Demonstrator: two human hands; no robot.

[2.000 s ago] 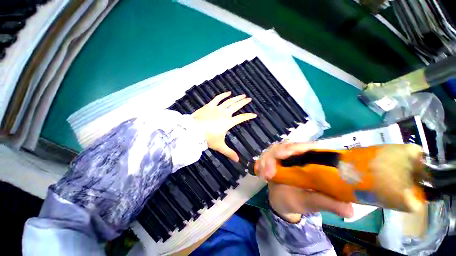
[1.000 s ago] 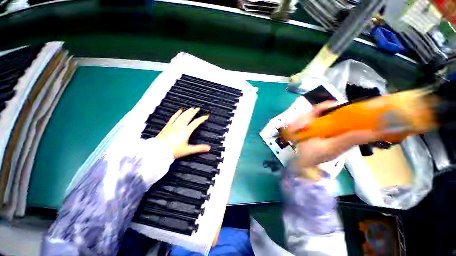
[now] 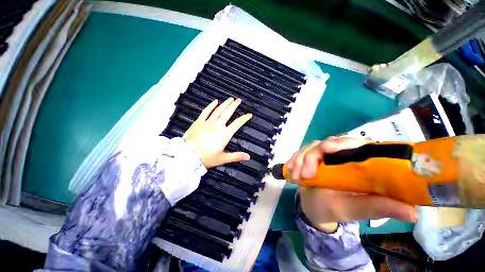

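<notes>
Long black plastic strips (image 3: 239, 79) lie side by side in a row on a white foam sheet (image 3: 287, 127). My left hand (image 3: 215, 133) lies flat on the strips near the middle, fingers spread, holding nothing. My right hand (image 3: 319, 170) is closed around an orange electric screwdriver (image 3: 372, 172) with a black grip strip. Its dark nose points left and is at the right-hand ends of the strips, near the row's middle. Whether a screw is at the tip cannot be seen. The white screw feeder (image 3: 388, 127) is partly hidden behind the screwdriver.
Stacked white and brown sheets (image 3: 40, 85) stand at the left on the green mat (image 3: 111, 79). A taped metal post (image 3: 425, 53) rises behind the feeder. A clear plastic bag (image 3: 452, 236) is at the right. The dark green conveyor belt (image 3: 319, 32) runs along the back.
My right hand has brought the screwdriver from over the feeder, leftward to the strip ends. My left hand stays spread on the strips. The camera view has shifted.
</notes>
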